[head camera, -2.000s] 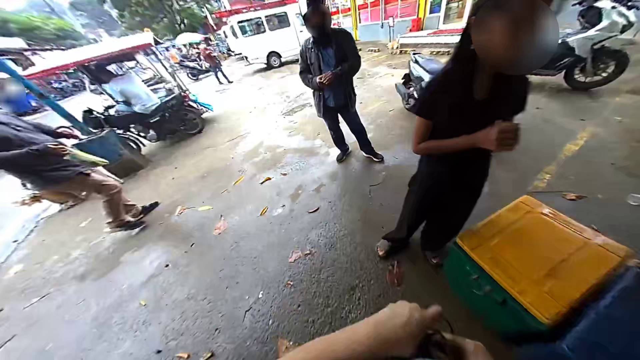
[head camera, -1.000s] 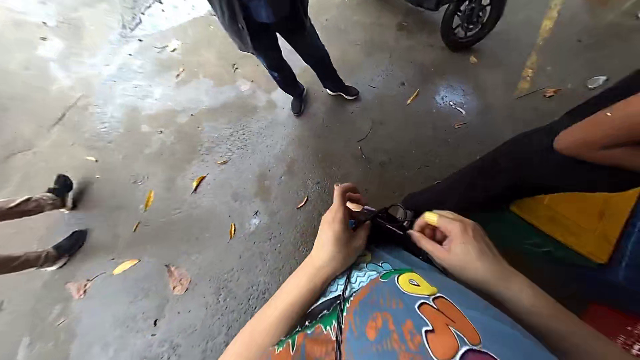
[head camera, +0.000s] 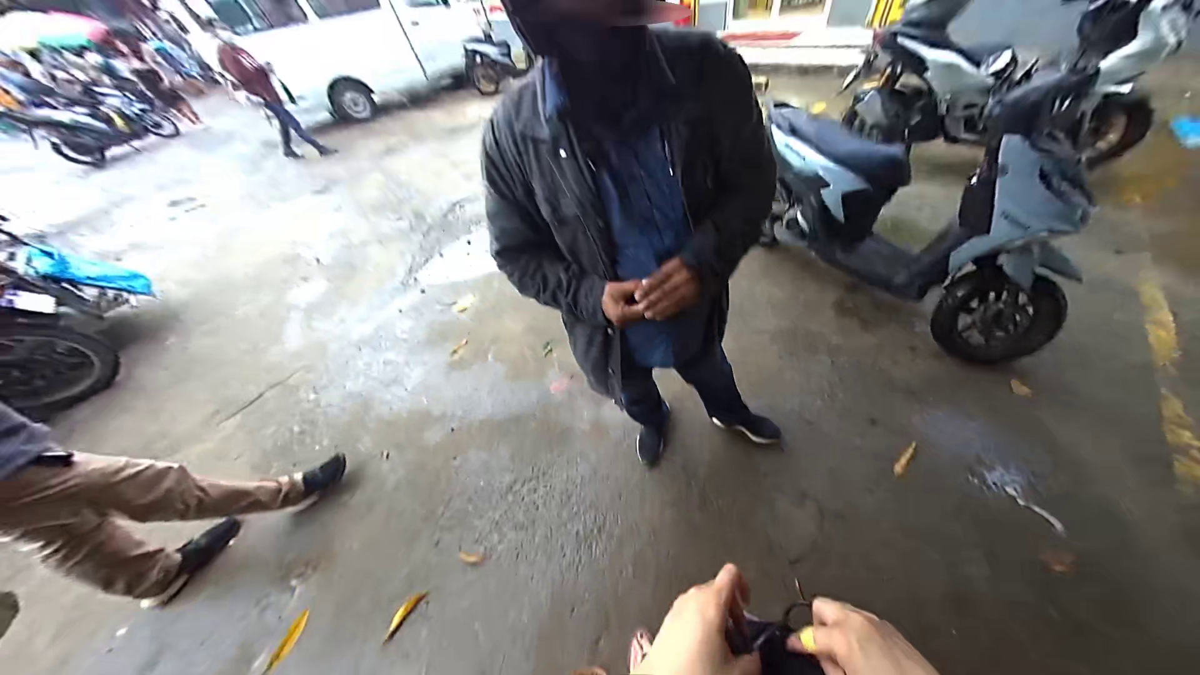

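At the bottom edge of the head view, my left hand (head camera: 698, 626) grips the left side of a small black object (head camera: 776, 647), its kind unclear. My right hand (head camera: 858, 639), with something yellow at a fingertip, pinches the object's right side near a thin dark loop (head camera: 797, 614). The two hands are close together, and the lower part of the object is cut off by the frame.
A person in a dark jacket (head camera: 534, 216) stands ahead, hands together. A blue-grey scooter (head camera: 1017, 216) is parked at right. Tan trousers (head camera: 141, 487) of another person show at left, below a motorcycle wheel (head camera: 52, 366). A white van (head camera: 384, 47) stands behind. Leaves lie on wet pavement.
The view has tilted up from the ground since one second ago. Both my hands stay at the black object. The person in black beside the yellow-lidded box is no longer in view.
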